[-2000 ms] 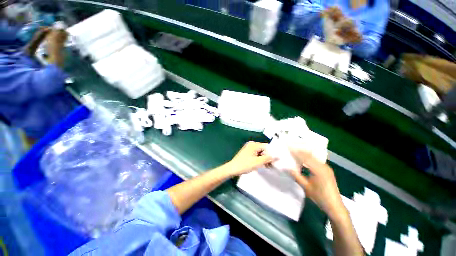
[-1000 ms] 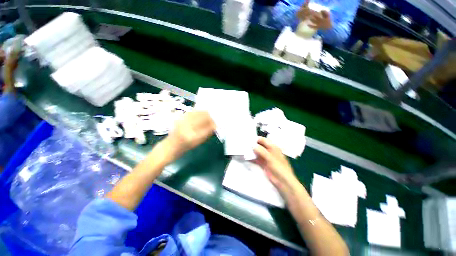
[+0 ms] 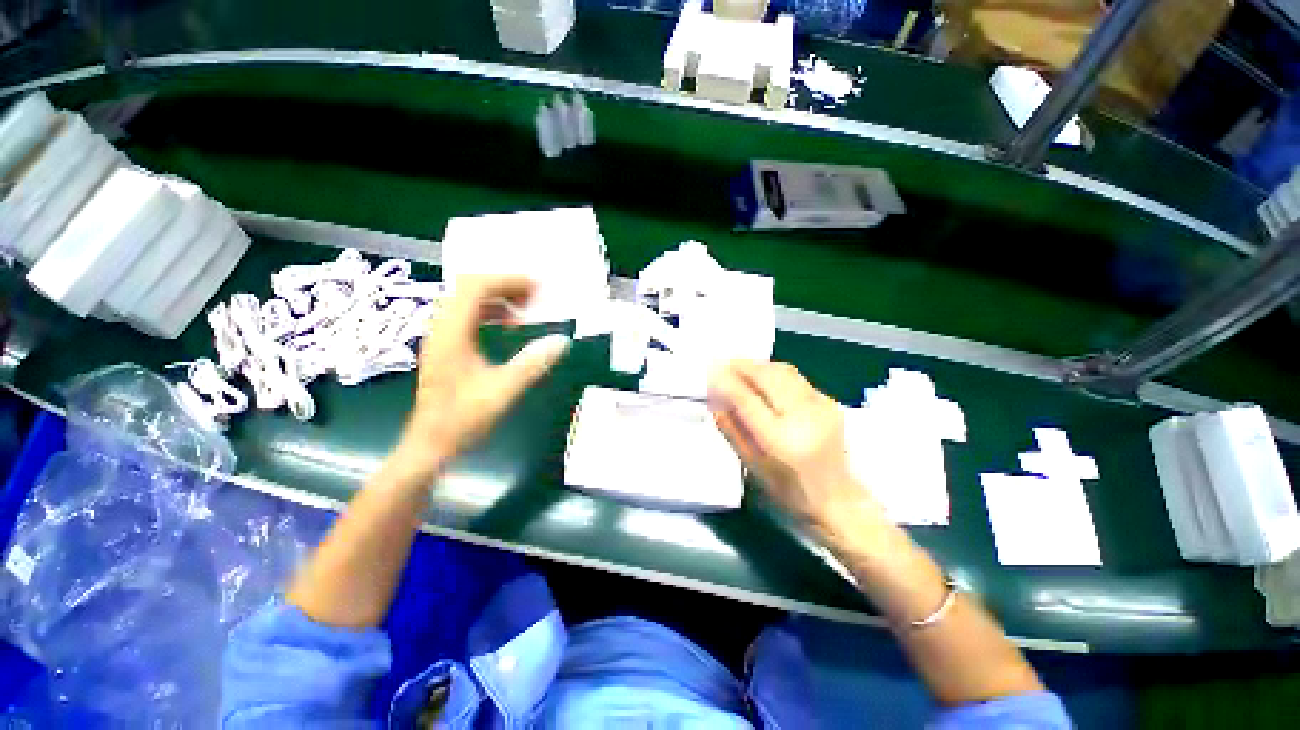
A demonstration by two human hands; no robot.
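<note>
An open white box (image 3: 653,454) lies on the dark green bench in front of me. My left hand (image 3: 482,357) is raised to its upper left, fingers apart and empty, in front of a stack of white boxes (image 3: 535,250). My right hand (image 3: 774,428) is at the box's right end with its fingers bent; whether it grips anything is hidden. White folded card inserts (image 3: 730,317) lie behind the box. Flat white card inserts (image 3: 905,464) lie to the right, with a smaller pile (image 3: 1041,516) beyond.
Coiled white cables (image 3: 321,331) lie at left, with stacked white boxes (image 3: 136,235) beyond. Clear plastic bags (image 3: 157,549) fill a blue bin at lower left. More white boxes (image 3: 1223,485) stand at far right. A printed box (image 3: 820,196) and small white parts (image 3: 566,126) are on the middle belt.
My left hand has moved off the white piece it was handling and opened. The box in front now shows its open top. The view has swung right, and the printed box has shifted left in view.
</note>
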